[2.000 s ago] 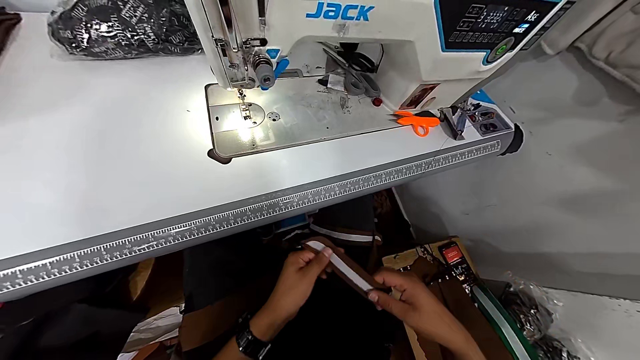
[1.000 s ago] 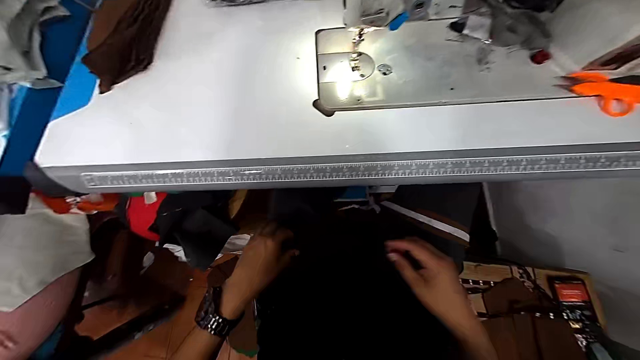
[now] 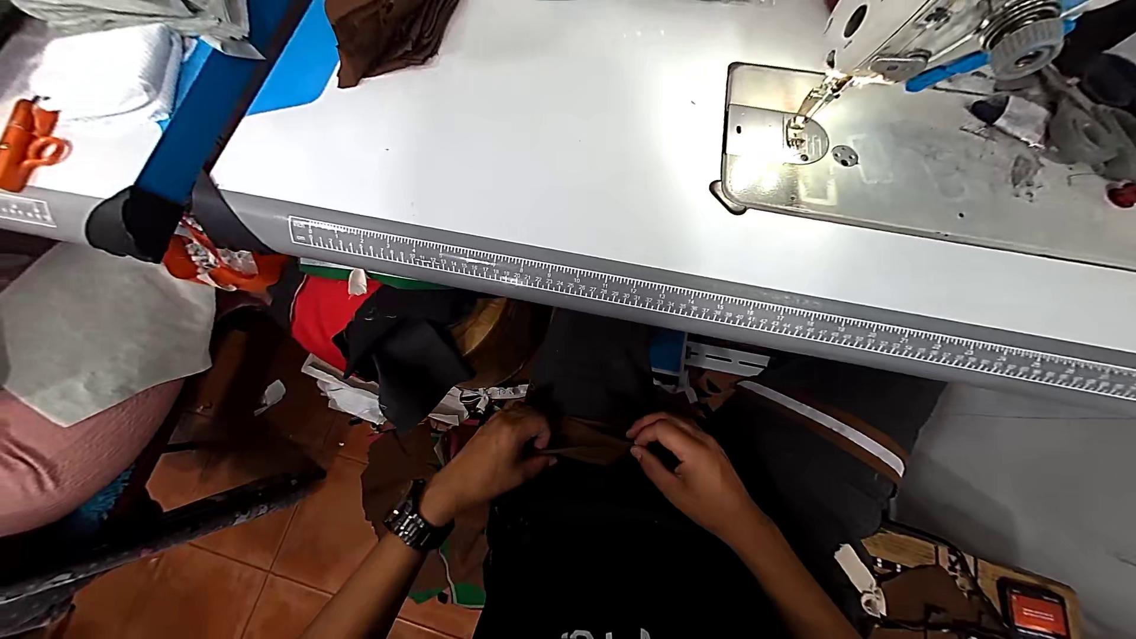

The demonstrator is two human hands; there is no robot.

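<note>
A small piece of brown fabric [image 3: 590, 444] is stretched over my lap, below the edge of the sewing table. My left hand [image 3: 501, 453], with a dark metal watch at the wrist, pinches its left end. At its right end, my right hand [image 3: 679, 453] grips it between thumb and fingers. To the right, a brown strip with a white stripe [image 3: 830, 422] lies on dark cloth over my leg. Above on the table, the sewing machine's presser foot [image 3: 797, 133] stands over the lit needle plate, with no fabric under it.
A ruler tape [image 3: 621, 288] runs along the table's front edge. Folded brown fabric [image 3: 390, 35] lies at the back left, orange thread snips [image 3: 31, 146] at the far left. A person's pink-clothed leg [image 3: 98, 444] is at left. A phone [image 3: 1034, 612] rests at lower right.
Two seconds ago both hands held the brown strip with the white stripe; it now lies on my leg. The hands, apart one second ago, now hold brown fabric. The view has swung left.
</note>
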